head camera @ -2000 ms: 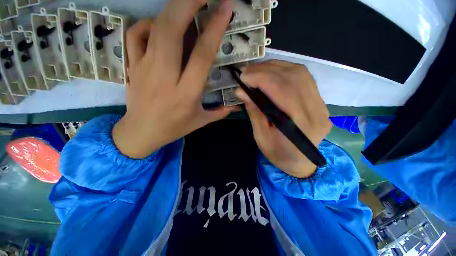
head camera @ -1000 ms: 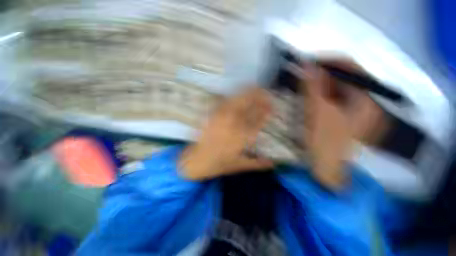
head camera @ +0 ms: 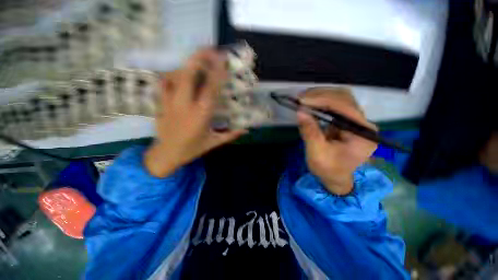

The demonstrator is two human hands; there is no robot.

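My left hand [head camera: 188,104] is around the left side of a stack of beige housings [head camera: 240,90], which stands near the bench's front edge and is blurred. My right hand [head camera: 336,134] holds long black tweezers [head camera: 349,124] like a pen. The tweezer tips point left and stand a little to the right of the housings, apart from them. Whether the tips hold anything cannot be told. The black adhesive sheet [head camera: 333,59] lies on white backing paper [head camera: 333,19] behind and to the right of the stack.
Rows of beige housings with black fittings [head camera: 82,98] stand at the left on the pale bench. An orange-red patch [head camera: 66,212] is at the lower left, beyond the green bench edge. At the right is a dark shape, with a blue sleeve [head camera: 464,205] of another person below it.
The view has swung and more rowed housings show at the left. My right hand with the tweezers has moved right, off the stack. My left hand stays on the stack.
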